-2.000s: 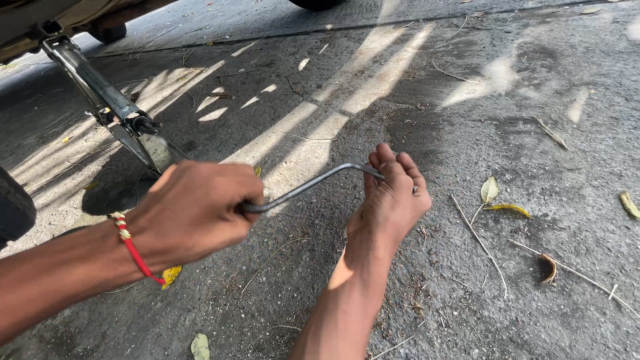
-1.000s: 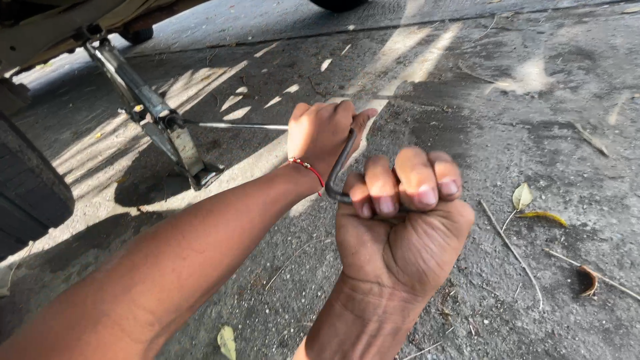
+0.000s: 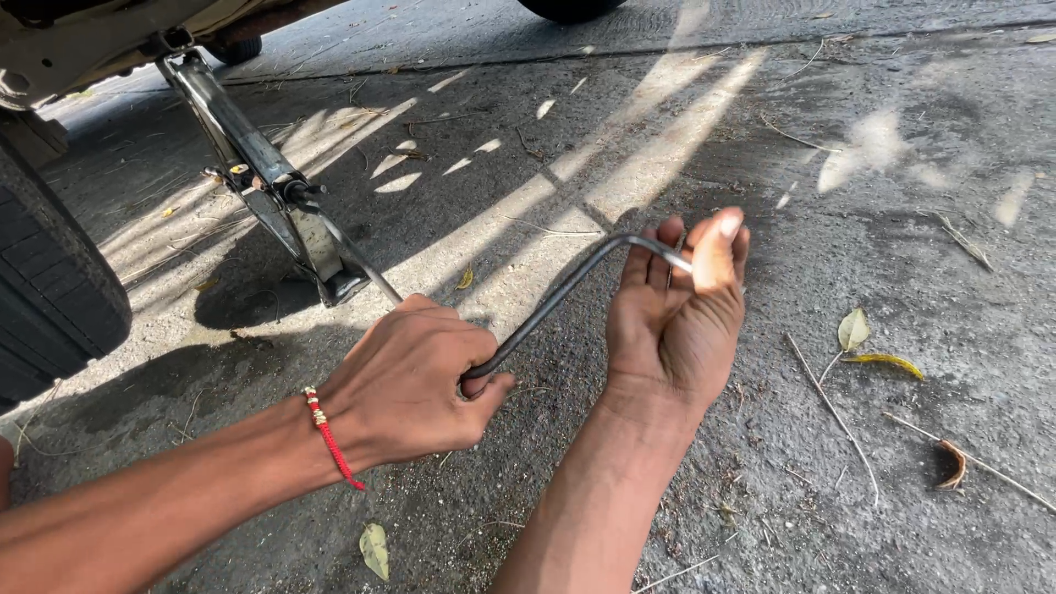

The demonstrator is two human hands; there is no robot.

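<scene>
My left hand (image 3: pixel 425 379), with a red cord bracelet at the wrist, is closed around the shaft of a bent metal crank handle (image 3: pixel 561 293). Beyond that hand the shaft runs up and left to a scissor jack (image 3: pixel 272 181), which stands tilted on the ground beneath the vehicle's underbody (image 3: pixel 91 49). My right hand (image 3: pixel 681 305) faces palm up at the crank's outer end, its thumb and fingers around the grip part in a loose hold. The base of the jack rests on the concrete, partly in shadow.
A black tyre (image 3: pixel 49 280) stands at the left edge, close to the jack. Farther off are another tyre (image 3: pixel 569 4) at the top and a small wheel (image 3: pixel 235 49). Rough concrete pavement (image 3: pixel 825 272) bears dry twigs (image 3: pixel 833 417) and fallen leaves (image 3: pixel 854 330).
The crank's bend has turned, and its outer end now points away to the upper right. My right hand has gone from a closed fist to a looser, palm-up hold. My left hand stays on the shaft.
</scene>
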